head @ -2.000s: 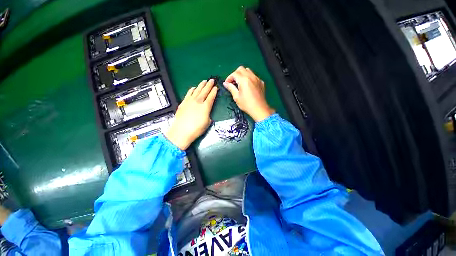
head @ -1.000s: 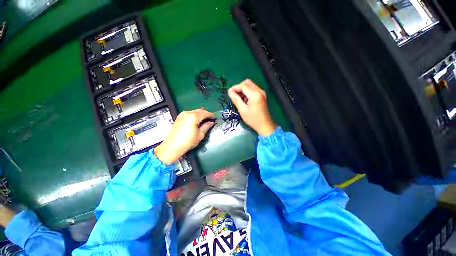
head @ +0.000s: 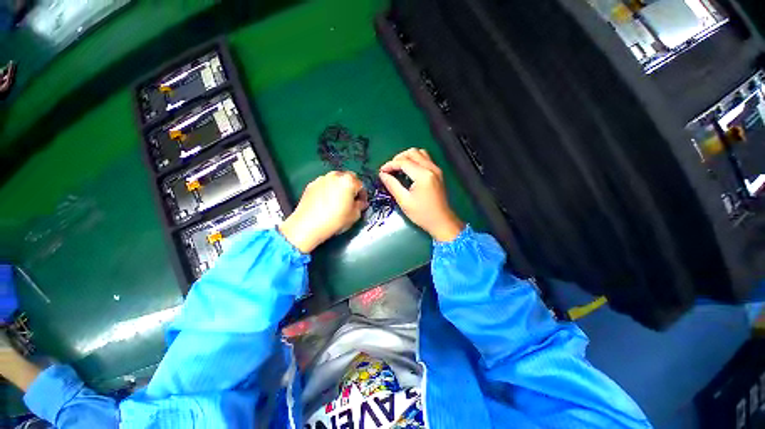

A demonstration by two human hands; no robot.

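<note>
Small black parts (head: 343,147) lie in a loose pile on the green bench, with more of them (head: 382,206) between my hands. My left hand (head: 329,206) is at the left edge of the parts with its fingers curled together; I cannot tell whether it holds a part. My right hand (head: 419,189) is just right of the parts, thumb and index finger close together; any part between them is too small to see. The foam tray (head: 271,164) with phone units (head: 215,179) lies left of my hands, its near end covered by my left sleeve.
A tall black stack of foam trays (head: 554,142) stands at the right, with phone units (head: 678,27) on top. A blue bin (head: 7,293) and another person's hand and sleeve (head: 63,394) are at the left edge. Blue floor with a yellow line (head: 587,307) shows at lower right.
My left hand went from the upper pile down towards me, then up slightly to the lower parts. My right hand moved down and stays beside the parts. The blue bin has come into view.
</note>
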